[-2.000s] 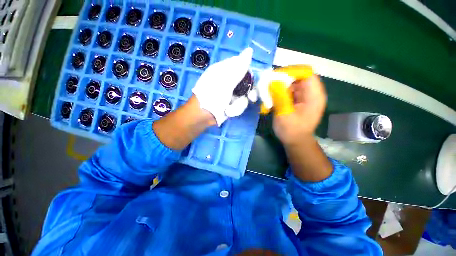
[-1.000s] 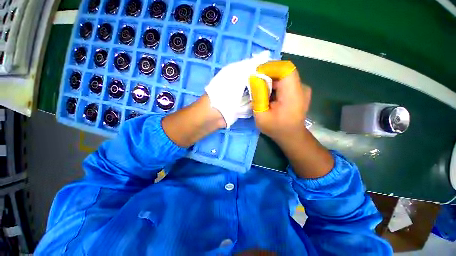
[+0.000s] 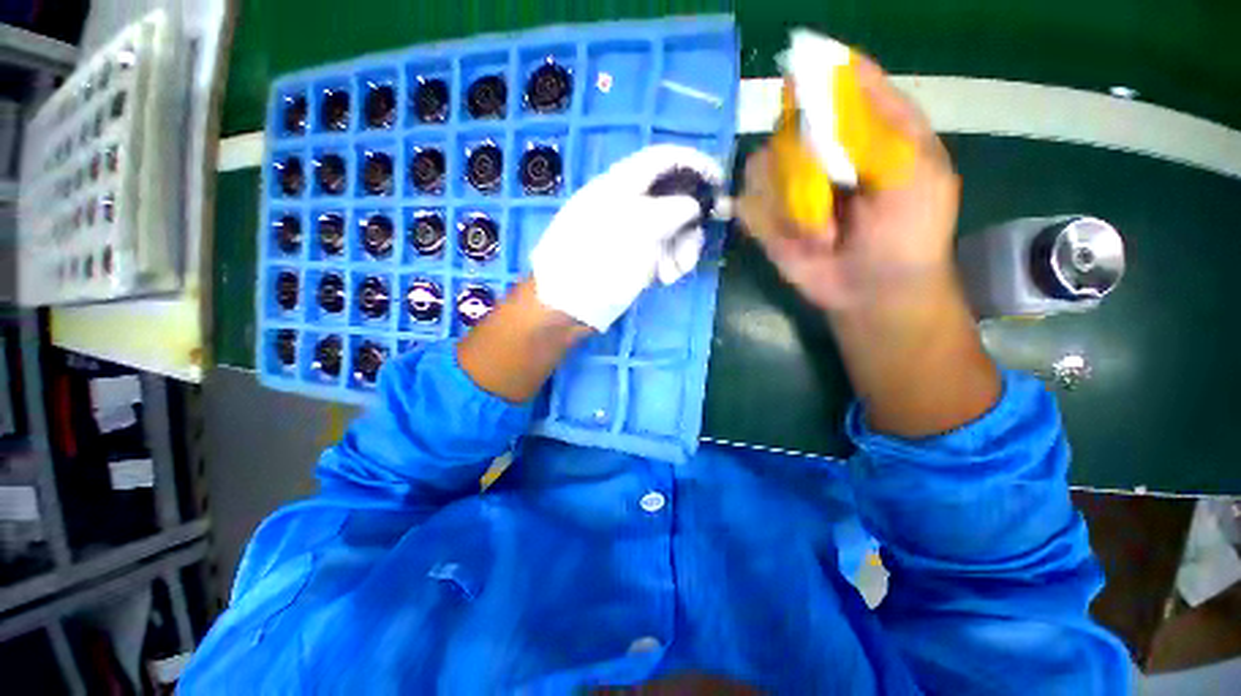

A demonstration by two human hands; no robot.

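Note:
My left hand [image 3: 613, 238], in a white knit glove, holds a small round black part [image 3: 683, 188] over the right side of the blue compartment tray [image 3: 725, 150]. My right hand [image 3: 871, 204], with yellow-orange finger cots, is right of the tray and holds a white wiping cloth [image 3: 822, 102] between its fingers. The two hands are apart. Many of the tray's left and middle pockets hold black parts. Part of the tray is hidden under my left hand and sleeve.
A squarish translucent bottle with a round silver top [image 3: 1045, 263] stands on the green bench at right. Small shiny bits [image 3: 1070, 367] lie below it. White trays [image 3: 102, 170] are stacked at far left. A pale rail [image 3: 1014, 114] crosses behind the bench.
My right hand has moved away from my left hand, up and to the right, with the cloth. The black part now shows in my left hand. The view has shifted, so the white trays show more fully.

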